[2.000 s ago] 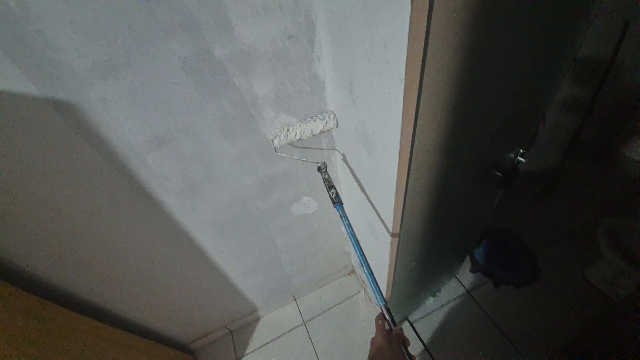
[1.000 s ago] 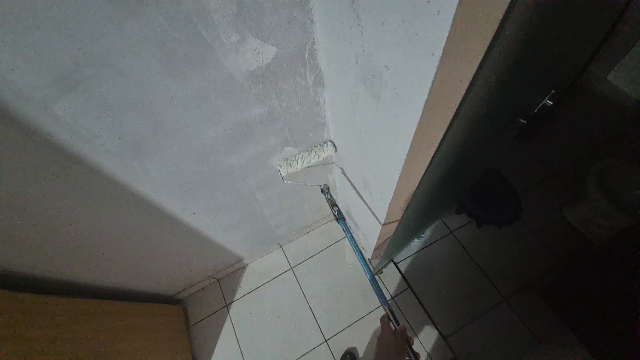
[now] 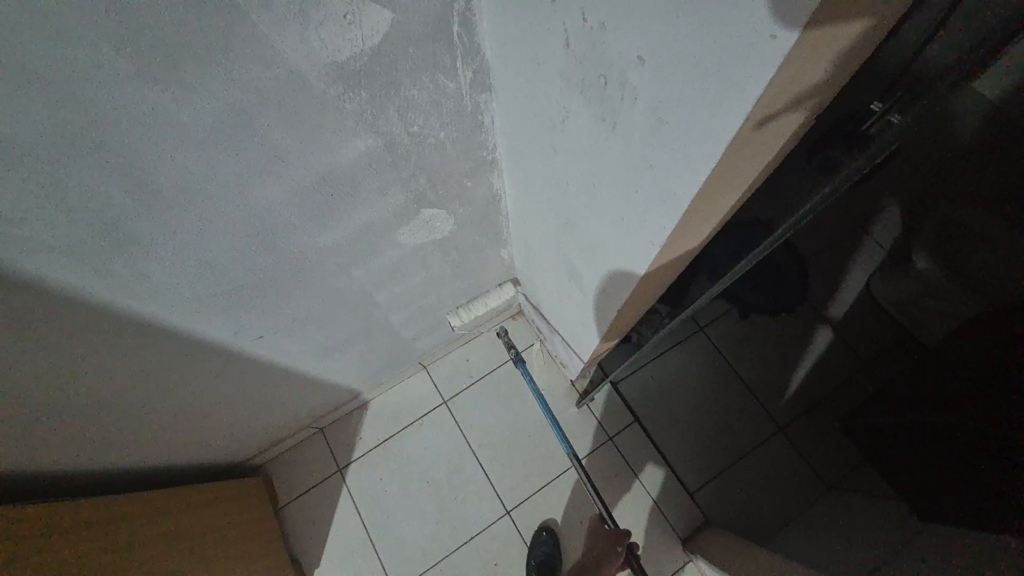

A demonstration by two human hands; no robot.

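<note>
A hand (image 3: 602, 547) at the bottom edge, right of centre, is closed around the blue extension pole (image 3: 552, 420) of a paint roller; I take it for my right hand. The pole runs up and left to the white roller cover (image 3: 483, 306), which lies against the foot of the grey wall (image 3: 320, 200), at the corner with the white side wall (image 3: 592, 160). Pale patches mark the grey wall above it. My left hand is not in view.
A wooden piece of furniture (image 3: 144, 528) stands at the lower left. White floor tiles (image 3: 424, 488) meet the skirting. At right are a tan door frame (image 3: 720, 200), a door edge (image 3: 720, 284), a dark round object (image 3: 756, 268) and what looks like a toilet (image 3: 928, 280). A dark shoe (image 3: 545, 550) is beside the hand.
The roller has moved down the corner from higher on the grey wall to its foot. The hand has kept hold of the pole. The door now shows nearly edge-on.
</note>
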